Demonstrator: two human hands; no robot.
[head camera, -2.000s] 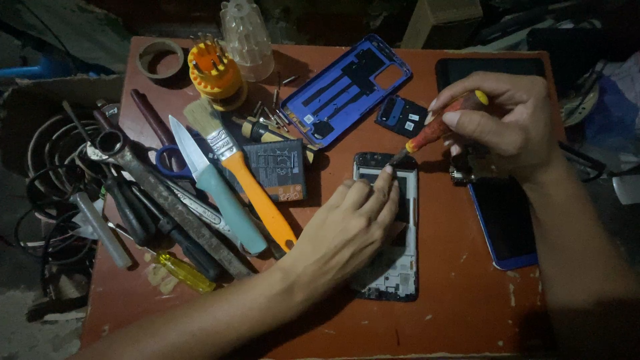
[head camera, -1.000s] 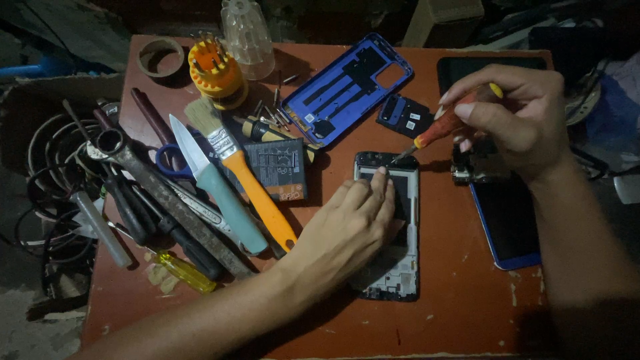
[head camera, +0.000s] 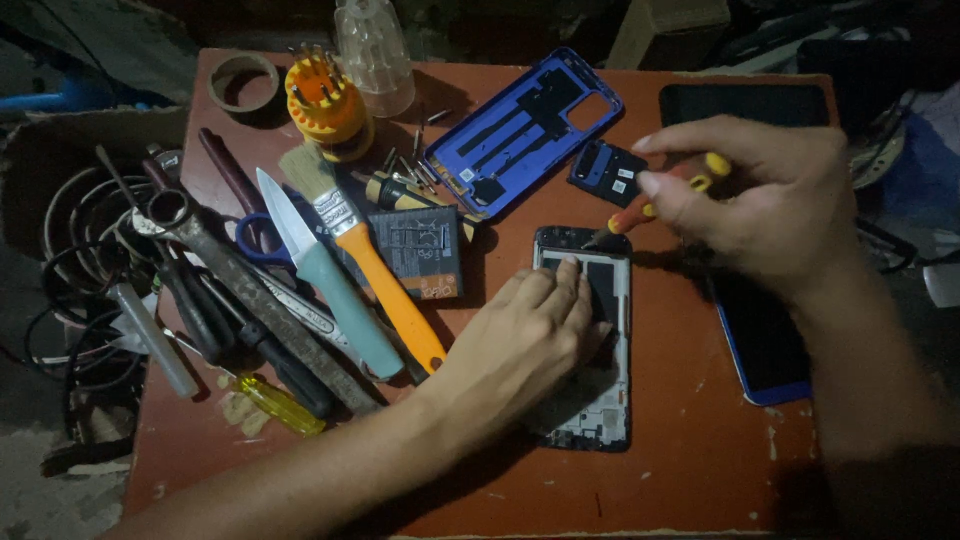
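Note:
My left hand (head camera: 529, 330) rests flat on a phone's mid-frame (head camera: 621, 360), its fingertips near the upper end. The hand grips nothing. My right hand (head camera: 750, 195) holds a screwdriver with a red and yellow handle (head camera: 634, 215), tilted, its tip at the black top strip of the frame. Just above lies a black camera cover piece (head camera: 607, 172), and beyond it a blue phone back cover (head camera: 525, 131), inner side up. A phone battery (head camera: 420, 251) lies left of the frame. Part of a blue-edged phone (head camera: 765, 337) shows beneath my right wrist.
On the left lie a knife (head camera: 330, 300), an orange-handled paintbrush (head camera: 394, 292), a wrench (head camera: 262, 300), scissors and several screwdrivers. A yellow bit holder (head camera: 328, 112), a clear plastic cover (head camera: 375, 60), a tape roll (head camera: 244, 86) and loose bits stand or lie behind. A dark device (head camera: 742, 105) lies at back right.
The screwdriver tip has shifted slightly along the top strip of the frame, and my right hand has tilted the handle. My left hand stays on the frame.

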